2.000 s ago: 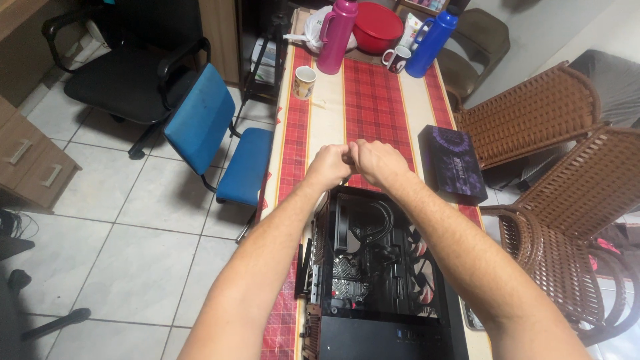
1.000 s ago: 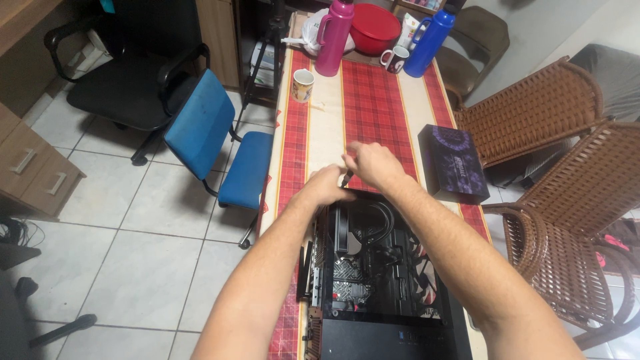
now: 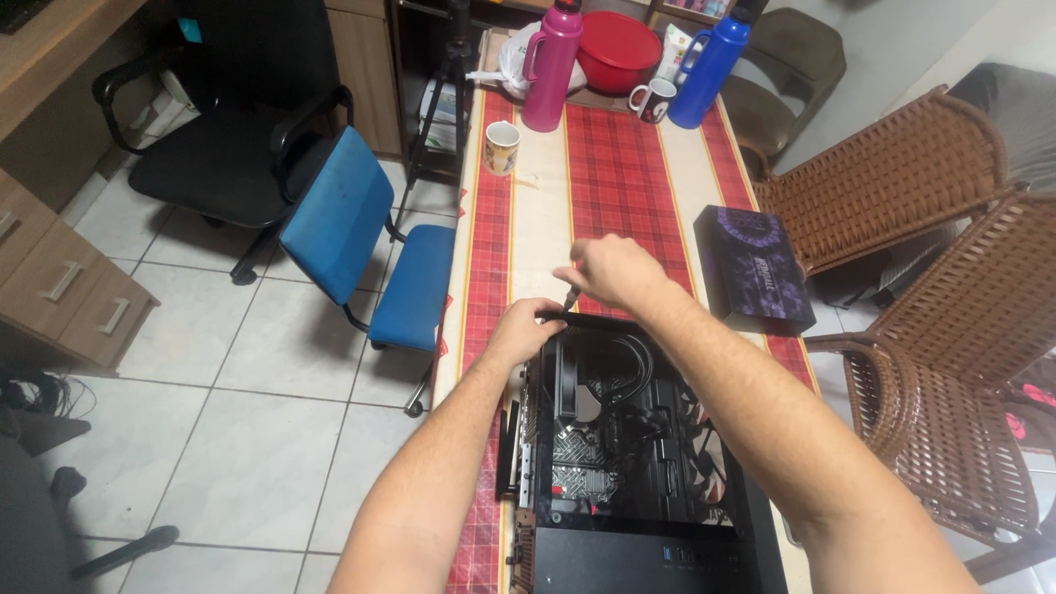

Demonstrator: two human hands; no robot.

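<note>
A black computer case (image 3: 652, 540) lies on its side on the table, with a cooler's tubes, a motherboard and fans showing inside it. My right hand (image 3: 615, 268) grips a screwdriver (image 3: 571, 299) above the case's far edge, its dark lower part pointing down at that edge near the left corner. Just left of the tool, my left hand (image 3: 524, 330) rests on the same corner, thumb and fingers pinching the rim. Whether a small part is between those fingers cannot be told.
A dark purple box (image 3: 755, 268) stands right of the case. Farther back are a mug (image 3: 502, 148), a pink thermos (image 3: 553, 70), a blue thermos (image 3: 711, 70), a second mug (image 3: 657, 101) and a red bowl (image 3: 619, 51). Wicker chairs (image 3: 891, 173) flank the right side, a blue chair (image 3: 342, 219) the left.
Two seconds ago my hands were together just beyond the case's far edge; now they are apart, the left lower on the corner and the right above it with the screwdriver showing.
</note>
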